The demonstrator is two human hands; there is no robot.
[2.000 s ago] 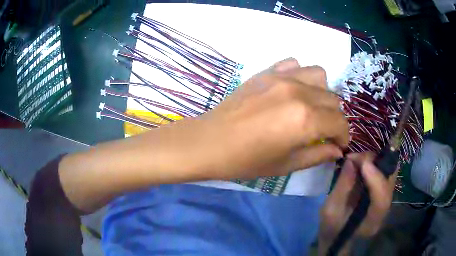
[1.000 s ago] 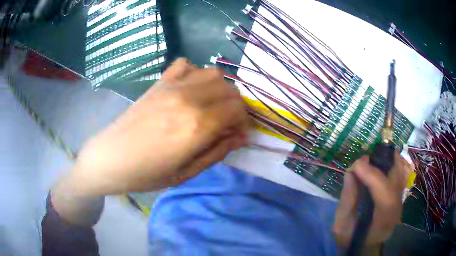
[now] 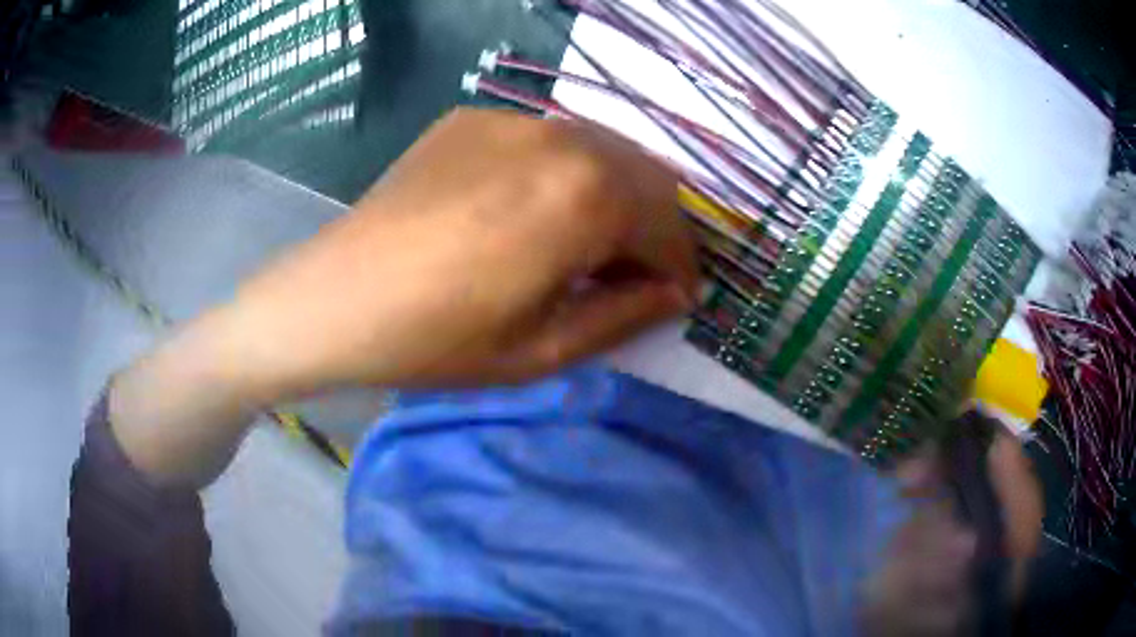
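The green PCB panel (image 3: pixel 860 299) lies tilted on the white board (image 3: pixel 984 100). Soldered leads (image 3: pixel 735 93) fan out from its upper-left edge. My left hand (image 3: pixel 523 249) is pinched at the panel's lower-left corner. A reddish bit of a connector lead (image 3: pixel 586 285) shows in the gap of its fingers; its ends are hidden or blurred. My right hand (image 3: pixel 928 535), strongly blurred, holds the black handle of the soldering iron (image 3: pixel 978 498) below the panel's lower-right corner. The iron's metal barrel and tip cannot be made out.
A pile of red and black leads (image 3: pixel 1096 373) with white plugs lies at the right edge. Yellow tape (image 3: pixel 1010 381) is beside the panel, with more near my left fingertips. A second PCB panel (image 3: pixel 268 69) lies at the upper left, above a red patch (image 3: pixel 112 125). Blue clothing fills the bottom.
My left hand has gone from beside my right hand to the left, then back to the panel's lower-left corner. My right hand and iron have moved lower. The camera view has shifted.
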